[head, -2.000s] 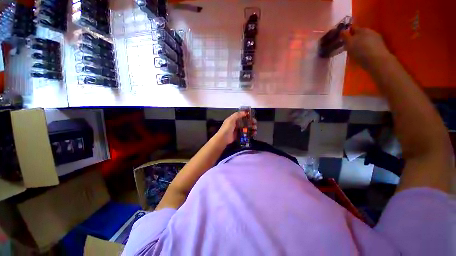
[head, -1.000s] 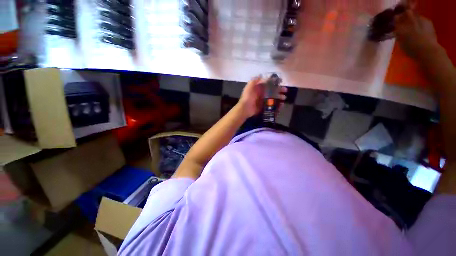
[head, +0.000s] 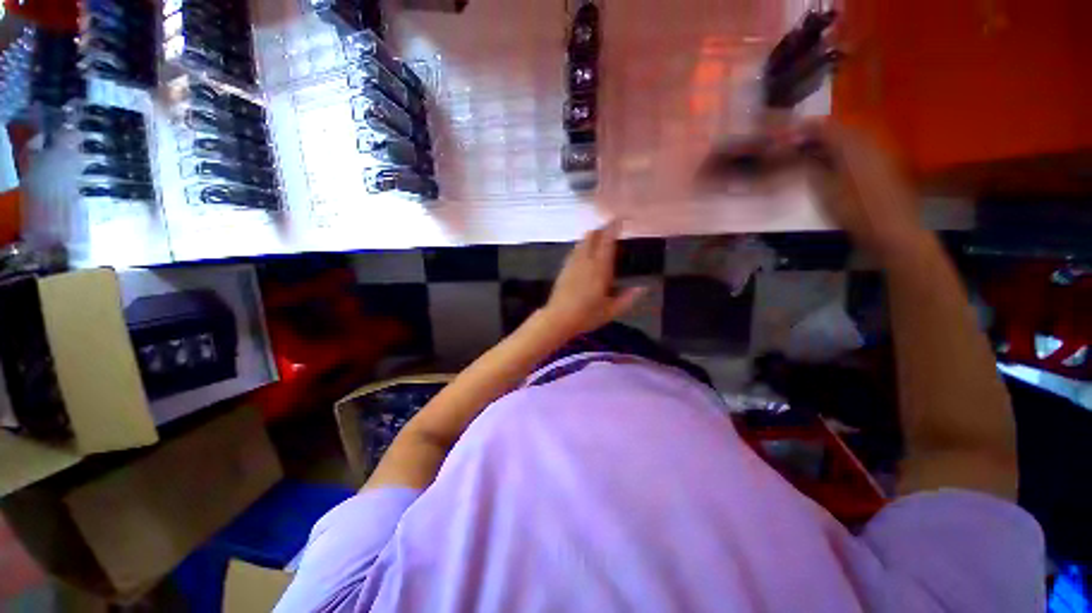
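Note:
My left hand (head: 587, 285) is at the table's front edge, fingers apart, with nothing seen in it. My right hand (head: 841, 168) is blurred over the right part of the table and holds dark packaged items (head: 745, 163), also blurred. Behind it, a dark stack of items (head: 800, 60) stands at the right end of a clear compartment tray (head: 509, 132). A column of dark items (head: 581, 108) lies along the tray's middle. More rows of dark items with glassy ends (head: 395, 120) lie to the left.
An open small carton (head: 347, 419) with dark contents is by my left arm. A printed appliance carton (head: 258, 317), brown flaps (head: 96, 359) and a blue box (head: 258, 527) are at the left. An orange-red surface (head: 958, 84) adjoins the table's right.
The packaged item is gone from my left hand, which has opened. My right hand has come back from the right-end stack towards the front and holds dark items. The camera view has shifted.

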